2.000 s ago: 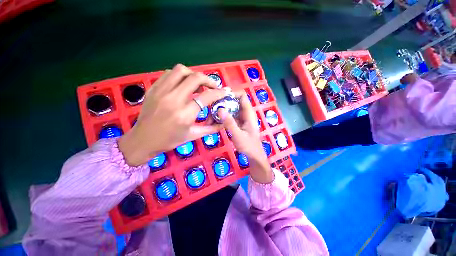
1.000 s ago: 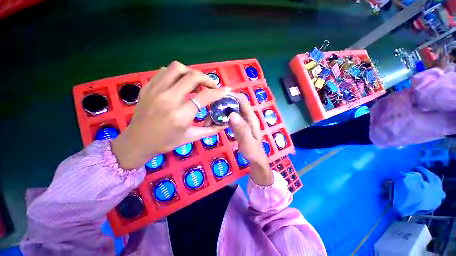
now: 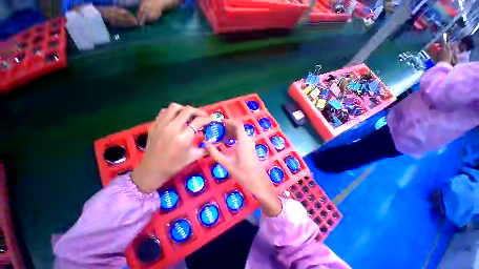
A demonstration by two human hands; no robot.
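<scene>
My left hand (image 3: 170,144), with a ring on one finger, and my right hand (image 3: 242,160) together hold one watch head (image 3: 214,132) above the red compartment tray (image 3: 184,256). Its blue film side with pale lines faces up. The fingers grip its rim from both sides. The tray holds round units in square pockets: most show blue faces, such as one blue unit (image 3: 209,214), and a few show plain black, such as one at the near left corner (image 3: 148,249). One far pocket near the right shows no unit. My hands and sleeves hide several pockets.
A small-parts tray (image 3: 326,216) lies under the main tray's near right corner. A red bin of binder clips (image 3: 344,100) and a small black box (image 3: 295,114) are at right. A neighbour's pink sleeve (image 3: 438,113) is beyond. Red trays (image 3: 252,17) and another person's hand (image 3: 152,9) are across the bench.
The held unit showed a shiny dark face and now shows its blue film side. The view has shifted, showing more of the bench's far side and more of the small-parts tray.
</scene>
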